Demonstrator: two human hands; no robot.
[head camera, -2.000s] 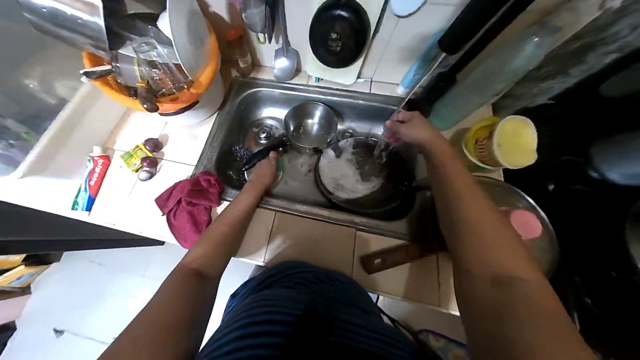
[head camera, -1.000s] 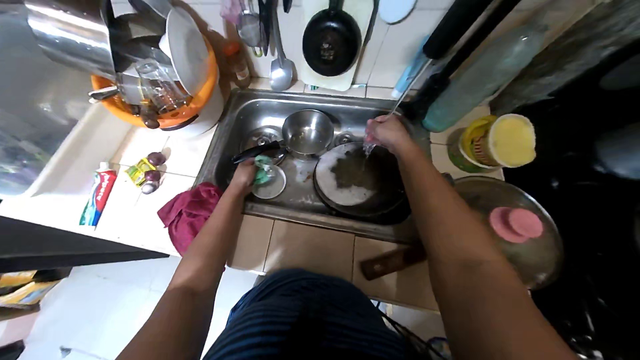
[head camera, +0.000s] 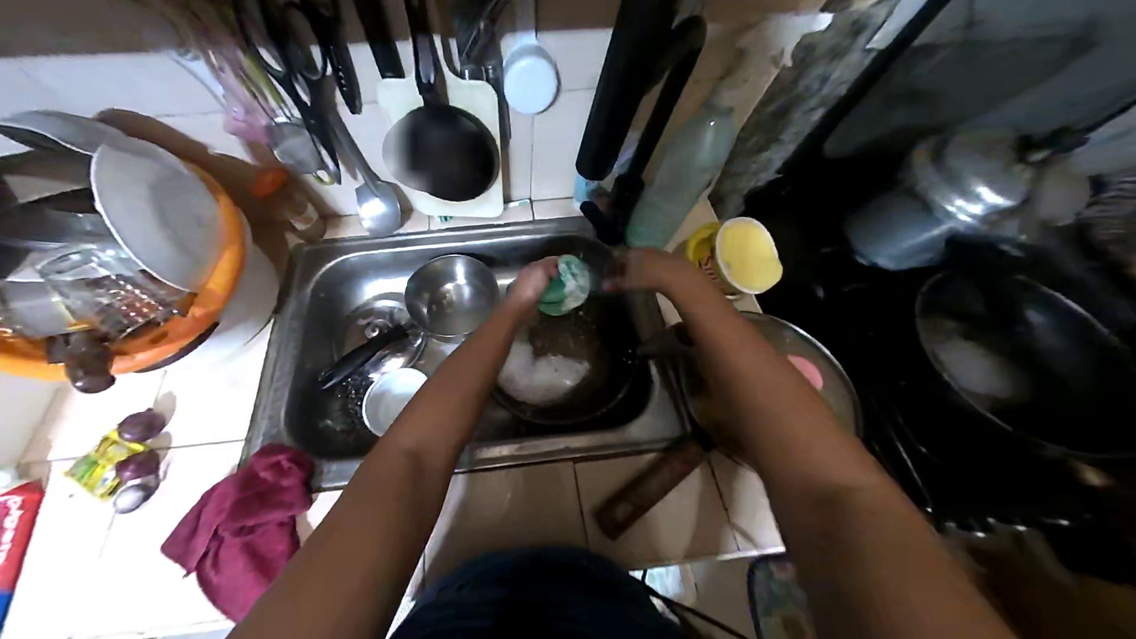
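My left hand (head camera: 535, 286) grips a green scrubbing sponge (head camera: 565, 286) with white suds on it, over the far part of a dark frying pan (head camera: 568, 355). The pan lies in the right side of the steel sink (head camera: 302, 355) and holds murky water with foam. My right hand (head camera: 637, 269) is at the sink's far right, just right of the sponge; it is blurred, and what its fingers hold cannot be made out. Left of the pan are a steel saucepan bowl (head camera: 453, 295), a black-handled utensil (head camera: 364, 355) and a small white bowl (head camera: 393, 399).
An orange-rimmed tub (head camera: 222, 266) of dishes stands left. A maroon cloth (head camera: 248, 532) lies by the sink's near left corner. On the right are a glass bottle (head camera: 683, 177), a yellow-topped tub (head camera: 747, 256), a glass lid (head camera: 839, 368) and a wok (head camera: 1021, 355) on the stove.
My left hand has moved right with the green sponge, from above the small white bowl to above the frying pan. The view has shifted.
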